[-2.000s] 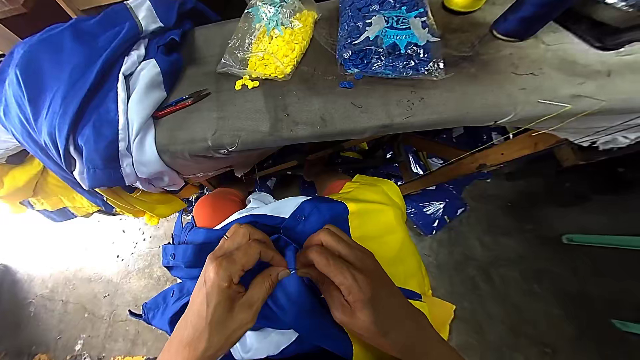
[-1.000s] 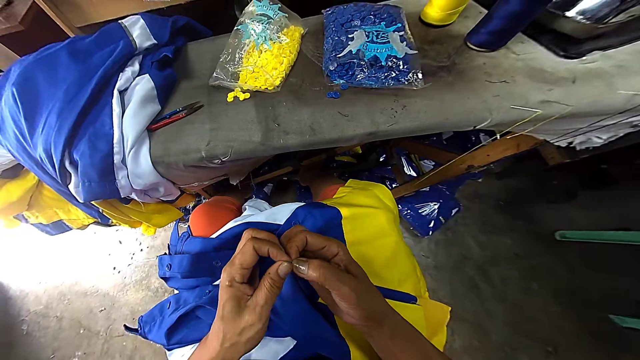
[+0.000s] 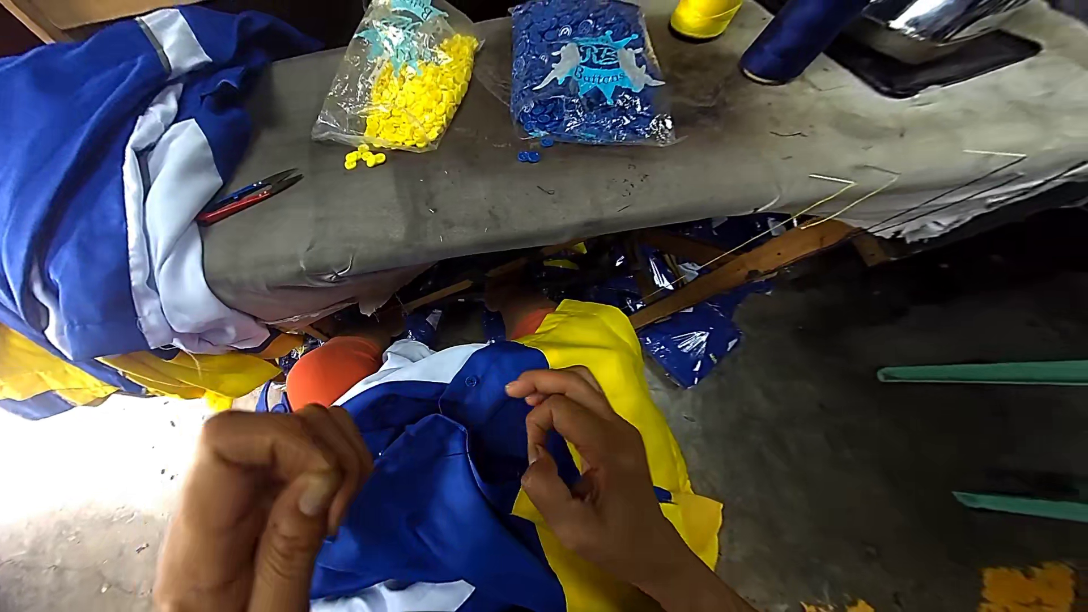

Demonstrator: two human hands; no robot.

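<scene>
A blue, white and yellow garment (image 3: 425, 476) lies across my lap, with a blue button (image 3: 471, 382) on its blue part. My left hand (image 3: 276, 493) is raised above the garment's left side, thumb pressed against the curled fingers; a needle or thread between them is too small to tell. To the right, my right hand (image 3: 586, 476) hovers over the blue and yellow cloth, its thumb and forefinger curved close together. Whether it pinches anything fine cannot be seen. The hands are apart from each other.
On the cloth-covered table (image 3: 382, 212) lie a bag of yellow buttons (image 3: 416, 93), a bag of blue buttons (image 3: 586, 110), thread snips (image 3: 248, 197) and thread spools (image 3: 799, 38). More blue garments (image 3: 68, 170) hang over its left end. A wooden bar (image 3: 739, 272) runs beneath.
My hands were together at the blue cloth, then together just above it; now they are apart, the left one raised and moved to the left.
</scene>
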